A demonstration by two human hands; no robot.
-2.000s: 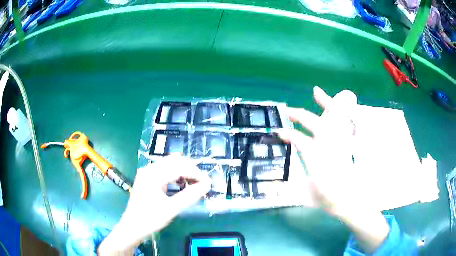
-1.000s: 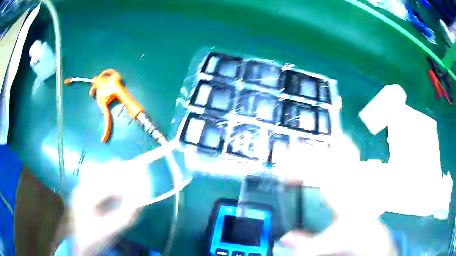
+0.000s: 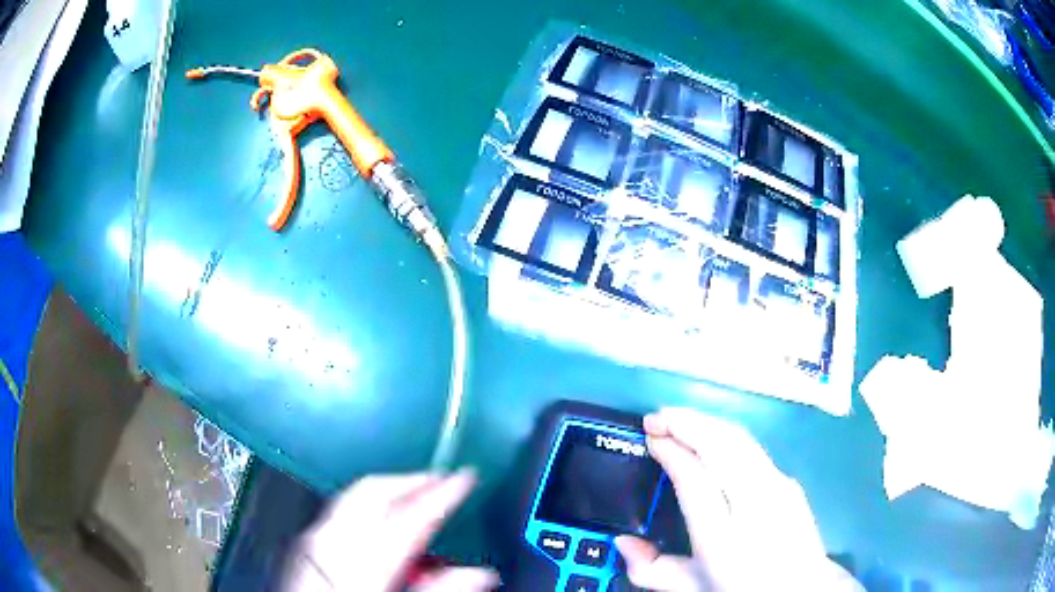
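The handheld tester (image 3: 578, 555) lies at the bottom centre, its lower end cut off. A black-bordered lens marked TOPDON (image 3: 600, 476) covers its screen area. My right hand (image 3: 735, 503) grips the tester's right side, a fingertip at the lens's upper right corner and the thumb beside the keys. My left hand (image 3: 388, 538) is blurred at the bottom edge, left of the tester and apart from it, fingers spread; I see nothing held. The sheet of lens panels (image 3: 683, 202) lies above, under wrinkled clear film, with a gap at its lower middle.
An orange air blow gun (image 3: 330, 110) lies upper left, its hose (image 3: 459, 347) running down towards my left hand. Another clear hose (image 3: 148, 197) hangs at left by a white bottle (image 3: 133, 35). White wipes (image 3: 978, 382) lie at right. Clear scraps (image 3: 212, 486) show below the bench edge.
The view has shifted down, so the bench things appear higher. The lens from my right hand now lies on the tester's face. My left hand has come nearer the tester.
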